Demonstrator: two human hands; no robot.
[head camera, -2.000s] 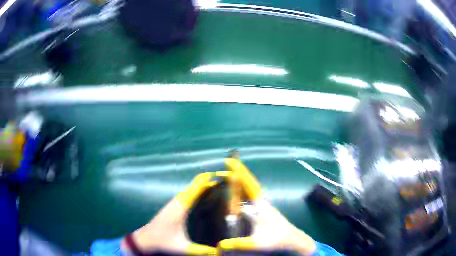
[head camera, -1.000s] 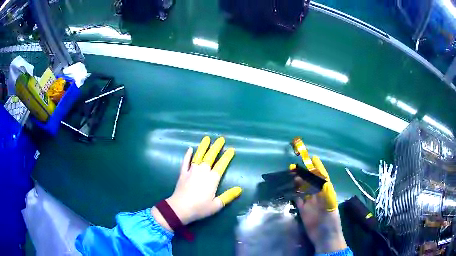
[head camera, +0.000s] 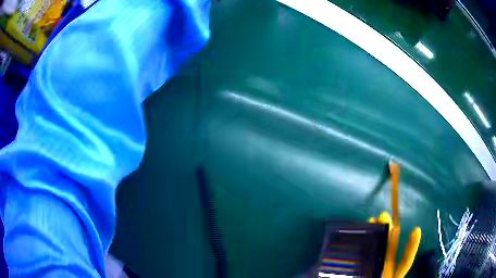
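Observation:
A dark glossy LCD panel (head camera: 353, 248) is at the bottom right, with ceiling light reflected in its face. Its orange flex tail (head camera: 395, 190) points up and away over the mat. My right hand (head camera: 401, 247) is at the panel's right edge and holds it; yellow finger cots show and the palm is cut off by the lower edge. My left arm, in a blue sleeve (head camera: 81, 125), reaches up across the left side. My left hand is out of the picture past the top edge.
The green mat (head camera: 272, 163) has a black coiled cord (head camera: 211, 217) on it. White strips (head camera: 459, 239) lie at the lower right beside blurred trays (head camera: 485, 239). Yellow items (head camera: 27, 27) are at the top left. A white edge (head camera: 402, 65) curves along the upper right.
The view has swung. My left arm has reached up and left, taking the hand out of view. The panel in my right hand now shows its face. The black coiled cord has come into view.

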